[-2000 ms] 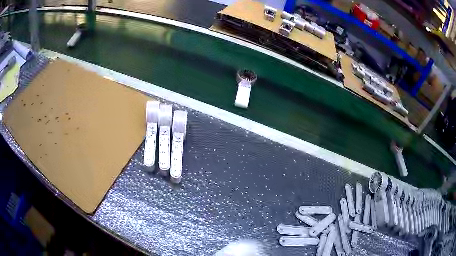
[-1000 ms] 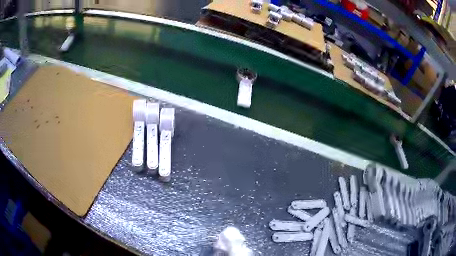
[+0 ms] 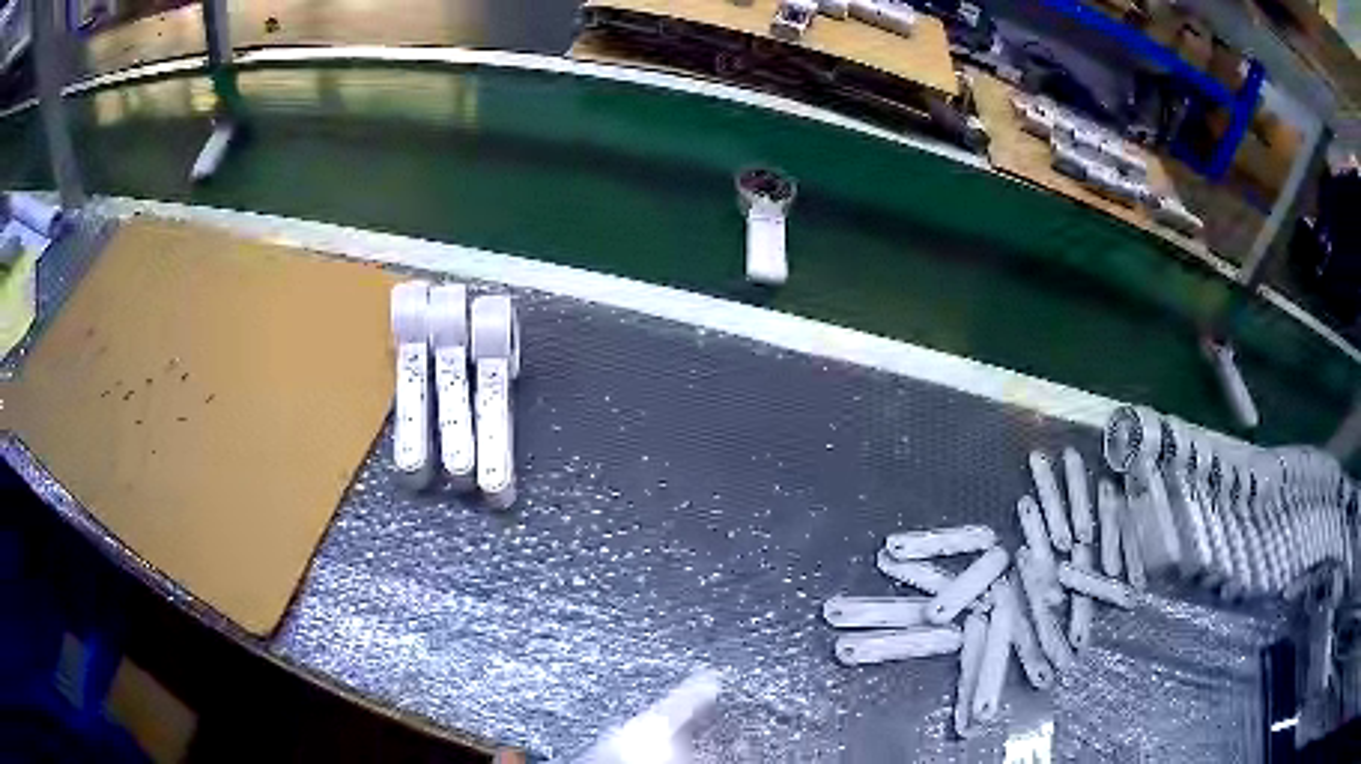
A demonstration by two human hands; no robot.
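Neither of my hands can be made out. A tiny pinkish patch touches the bottom edge left of centre; I cannot tell what it is. A blurred, elongated white object [image 3: 664, 722] slants up from the bottom edge, partly cut off. Three white handheld fans [image 3: 454, 403] lie side by side left of centre, round heads away from me. A loose criss-cross pile of white handle covers [image 3: 967, 585] lies right of centre. A long overlapping row of fans [image 3: 1216, 500] lies at the far right.
A tan cardboard sheet [image 3: 209, 403] with tiny dark specks covers the bench's left part. Silvery bubble wrap [image 3: 717, 493] covers the bench. Beyond a pale rail [image 3: 672, 306], the green conveyor [image 3: 582, 194] carries spaced single fans. A black slab [image 3: 1281, 694] lies at the right.
The view has shifted, so the bench things sit higher in the picture. The white object at the bottom, lumpy a second ago, now shows as a slanted, blurred shape.
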